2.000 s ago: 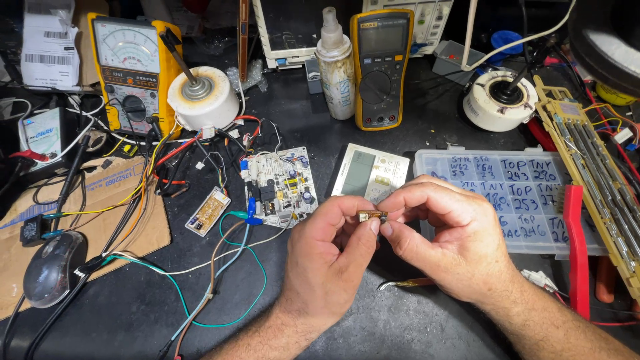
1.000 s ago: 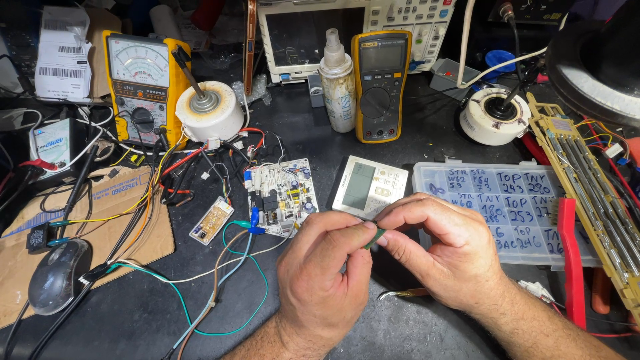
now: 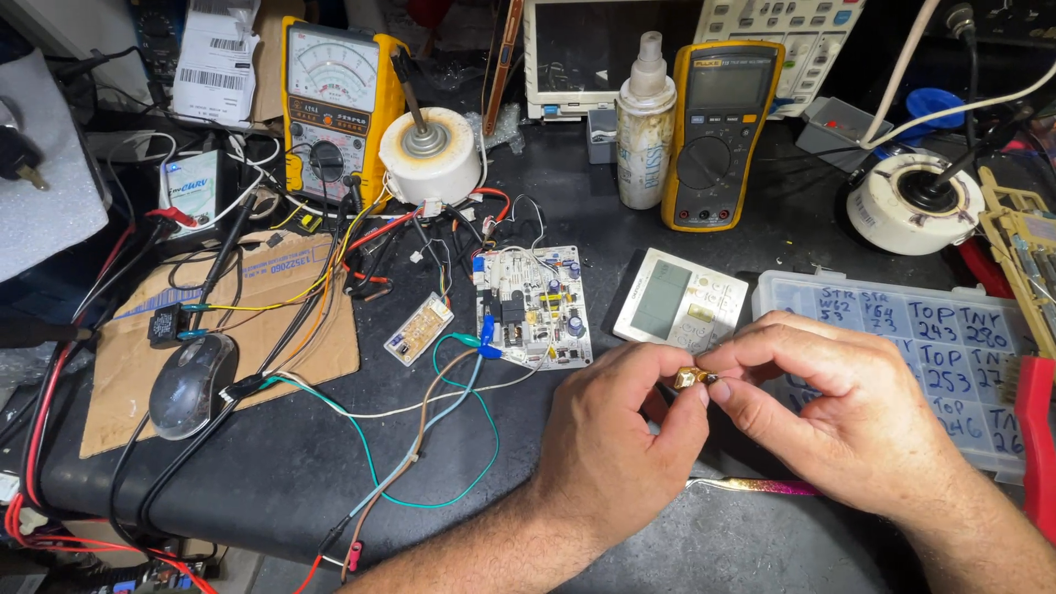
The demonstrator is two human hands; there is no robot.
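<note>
Between the thumb and fingers of my left hand (image 3: pixel 619 437) is a small electronic part (image 3: pixel 691 378), tan and dark, perhaps a tiny board with a connector. The fingertips of my right hand (image 3: pixel 825 404) meet its right end. Just beyond the hands lies a white wall controller with a display (image 3: pixel 656 301). A populated white circuit board (image 3: pixel 528 305) with wires lies to the left, and a smaller board (image 3: pixel 419 328) beside it. Tweezers (image 3: pixel 763 487) with a pink and gold handle lie partly beneath my right hand.
A lidded compartment box (image 3: pixel 928 309) stands at the right beside red-handled pliers (image 3: pixel 1035 445). Behind are a yellow digital multimeter (image 3: pixel 718 140), a spray bottle (image 3: pixel 645 140), two white motors (image 3: pixel 433 161) and an analog multimeter (image 3: pixel 338 115). Cardboard (image 3: pixel 280 338), a computer mouse (image 3: pixel 194 384) and loose wires spread at left.
My fingers have shifted around the small part; a green face showed one second ago, and its tan side shows now. Both hands stay in front of the controller.
</note>
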